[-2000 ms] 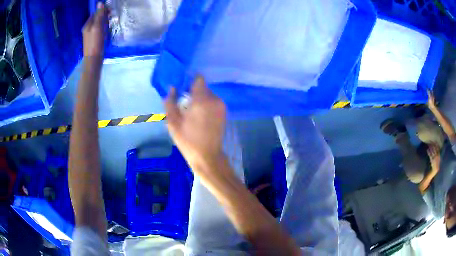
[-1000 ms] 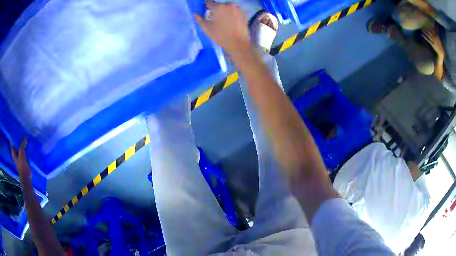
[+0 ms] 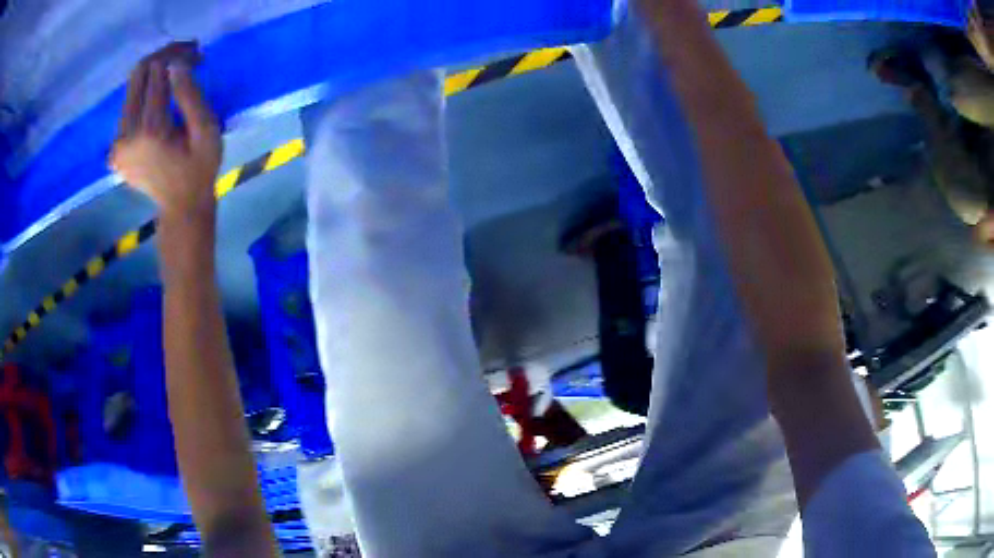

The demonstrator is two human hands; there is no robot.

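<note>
A large blue tote [image 3: 414,46] spans the upper left of the view, cut off by the top and left edges. A pale wrinkled liner [image 3: 76,55] shows inside it at the top left. My left hand [image 3: 172,136] is on the tote's near side, with its fingers over the rim. My right forearm reaches up to the top edge by the tote's right end; my right hand is cut off there, so its hold is hidden.
Yellow-and-black floor tape [image 3: 507,71] runs behind my legs. Blue stools or crates [image 3: 289,316] stand at lower left, near a red object [image 3: 24,420]. Another blue tote's edge [image 3: 872,9] is at top right. A seated person's limbs [image 3: 943,142] show at far right.
The tote first swung left and now sits higher in the picture, reaching further right. My left hand has come in from the lower left edge; my right hand has left the top of the picture.
</note>
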